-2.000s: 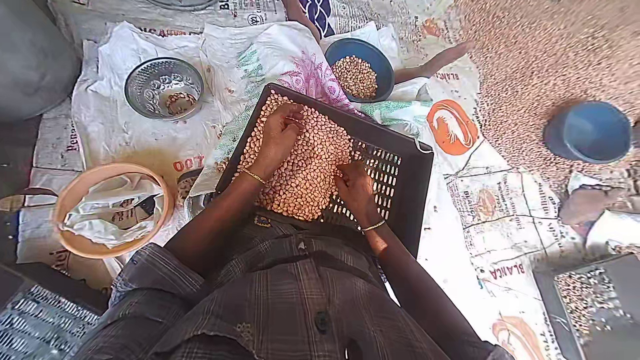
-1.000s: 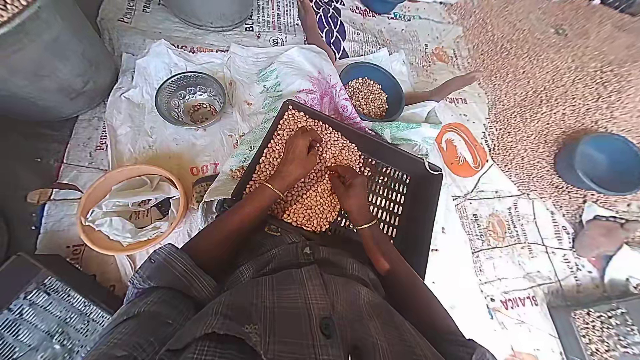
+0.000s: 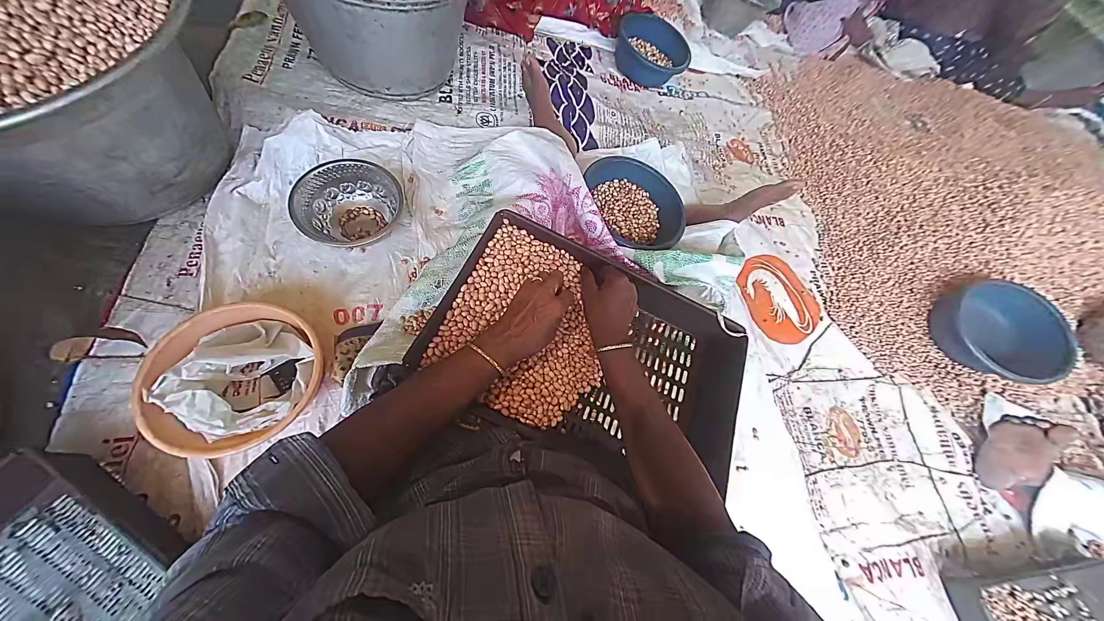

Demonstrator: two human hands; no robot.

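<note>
A black slotted plastic crate (image 3: 720, 379) lies tilted across my lap. Round tan nuts or seeds (image 3: 539, 379) are heaped over its left part, while bare slots show at its right. My left hand (image 3: 535, 315) rests on the heap with curled fingers; whether any piece is between them cannot be told. Close beside it, near the crate's far edge, my right hand (image 3: 610, 306) touches the heap with bent fingers, its fingertips partly hidden. Just beyond the crate stands a blue bowl (image 3: 664, 185) holding more of the same pieces.
Printed woven sacks (image 3: 871, 431) cover the floor. At left are a steel bowl (image 3: 302, 203), an orange-rimmed basin (image 3: 159, 431), a large metal pot (image 3: 121, 147) and another crate (image 3: 121, 492). A wide spread of nuts (image 3: 949, 190) and a blue tub (image 3: 1005, 332) lie right. Other people's limbs (image 3: 759, 200) are nearby.
My right hand has moved up the heap toward the crate's far edge, closer to my left hand. The view has shifted, showing more of the metal pot at left.
</note>
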